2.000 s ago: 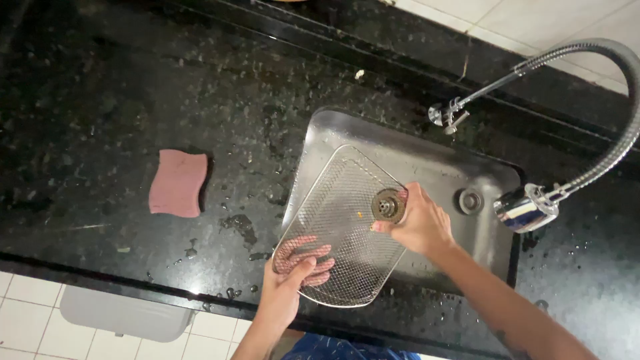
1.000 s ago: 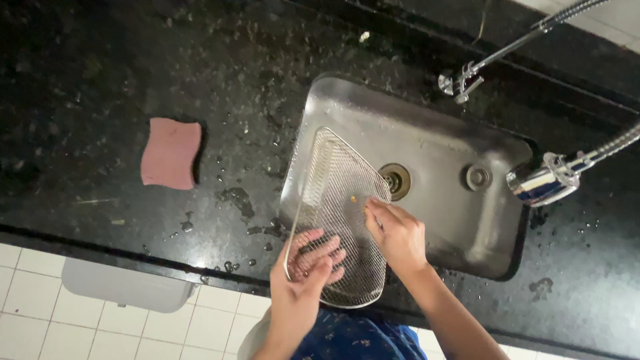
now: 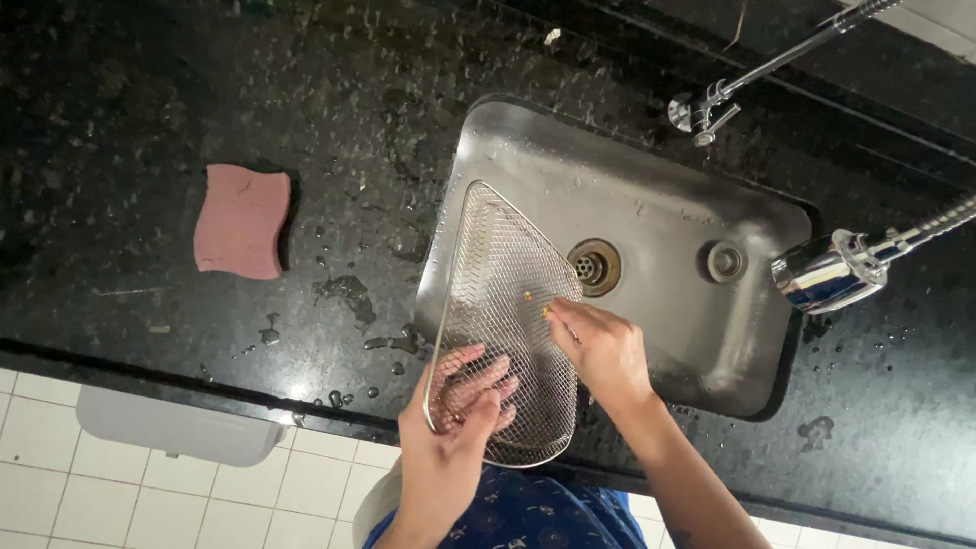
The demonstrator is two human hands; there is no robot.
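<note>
A shallow wire mesh basket (image 3: 507,267) is held tilted over the left part of the stainless steel sink (image 3: 686,198). My left hand (image 3: 457,419) grips its lower left rim, thumb on the near side and fingers showing through the mesh. My right hand (image 3: 602,343) has thumb and forefinger pinched together at the basket's right side, next to small yellow-orange bits (image 3: 528,295) on the mesh. Whether the pinched fingertips hold a bit or part of the mesh cannot be told.
A pink sponge (image 3: 242,221) lies on the wet black stone counter (image 3: 366,191) at left. The sink drain (image 3: 595,267) is right of the basket. A chrome spray faucet head (image 3: 827,272) hangs over the sink's right edge, its valve (image 3: 705,122) behind. A grey bin (image 3: 179,423) stands below the counter.
My right hand was at the basket's rim beside the drain; it has moved onto the mesh near the bits, fingertips pinched. The basket, still in my left hand, has turned and now looks narrower.
</note>
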